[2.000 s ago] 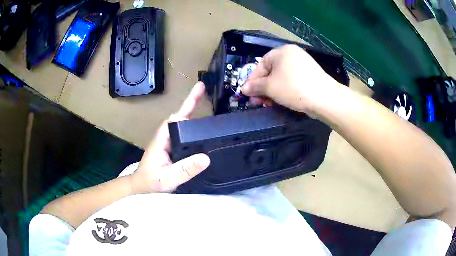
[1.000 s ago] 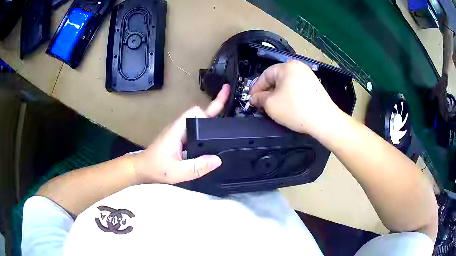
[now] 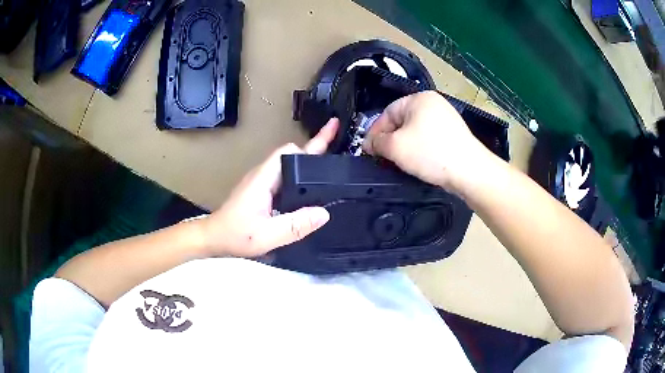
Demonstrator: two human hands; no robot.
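My left hand (image 3: 266, 207) holds the left end of a black battery cover (image 3: 372, 226), thumb on its ribbed outer face, index finger reaching to the main housing. The cover stands tilted on edge in front of the black open main housing (image 3: 477, 125), with a wheel (image 3: 397, 65) with white spokes behind it. My right hand (image 3: 412, 135) reaches into the housing's opening, thumb and forefinger pinched at small pale connectors and wires (image 3: 359, 138). Which piece the fingertips grip is partly hidden. The cover's inner side is out of sight.
Another black cover (image 3: 200, 65) lies ribbed side up on the tan bench (image 3: 175, 164). Left of it is a cover with a blue battery pack (image 3: 109, 47), with more dark covers at the far left. A green conveyor (image 3: 510, 58) carries a white-spoked wheel unit (image 3: 576, 175) at the right.
The housing has turned and tilted, so the wheel behind it shows more. The cover has shifted slightly right and up with my left hand. My right hand stays pinched inside the housing.
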